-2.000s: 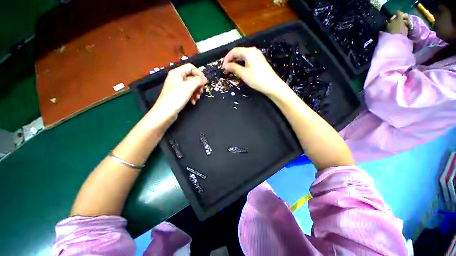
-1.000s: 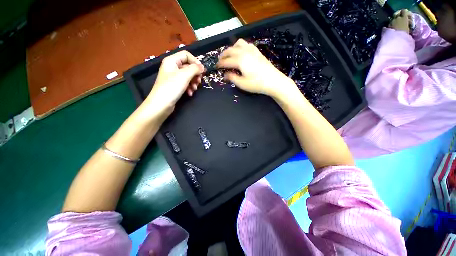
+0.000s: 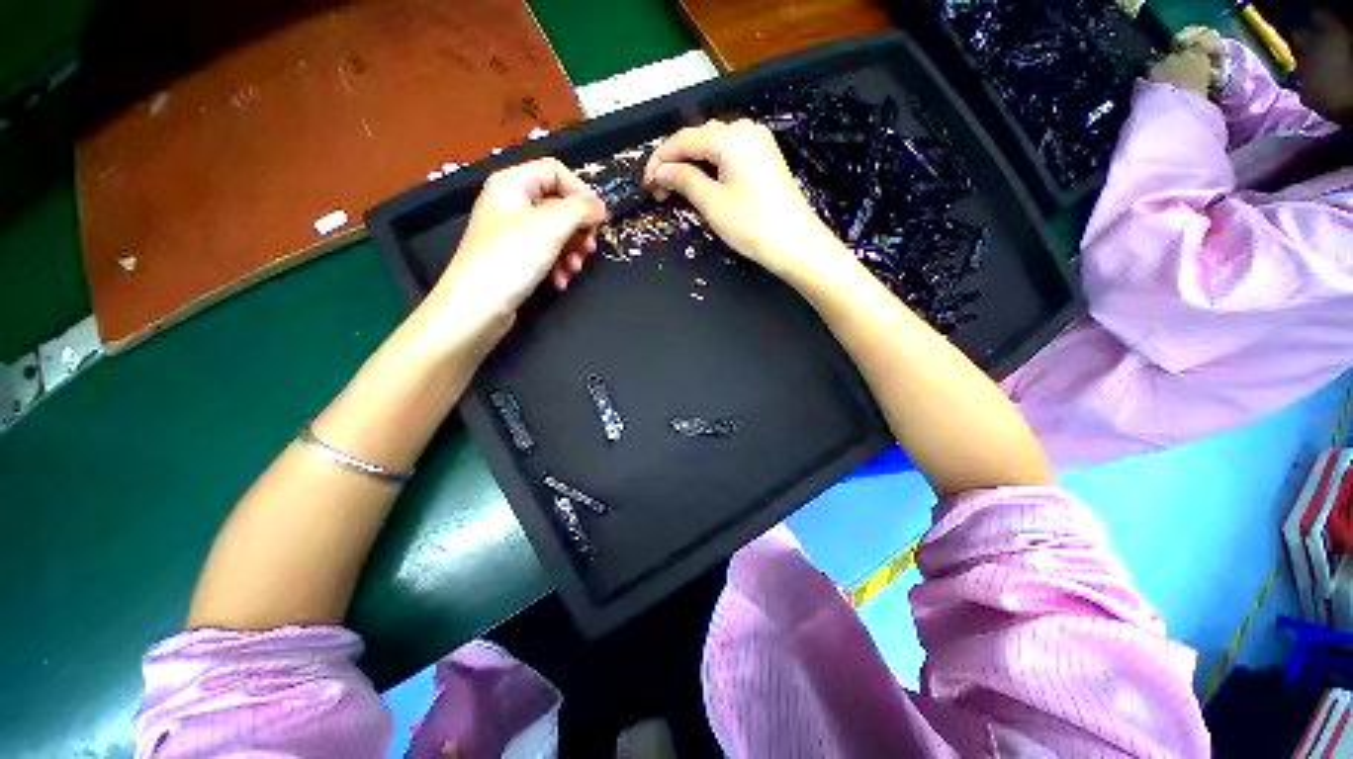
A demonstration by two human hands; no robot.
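My left hand grips one end of a black plastic housing above the upper left of the black parts tray. My right hand is at the housing's other end with thumb and fingertips together; whether a tiny piece is between them is too small to tell. Tiny gold and silvery metal contacts lie scattered below the fingertips. A heap of black housings fills the tray's right part. Several housings lie apart at the tray's lower left, one of them near the middle.
A reddish-brown board with small white bits lies beyond the tray on the green bench. A neighbour in a pink sleeve sits at right by another tray full of black parts. Blue floor with yellow line marking shows below.
Over the last second my right hand has shifted slightly and its fingers have closed in at the housing's right end. My left hand stays nearly still. Earlier, the view shifted slightly relative to the tray.
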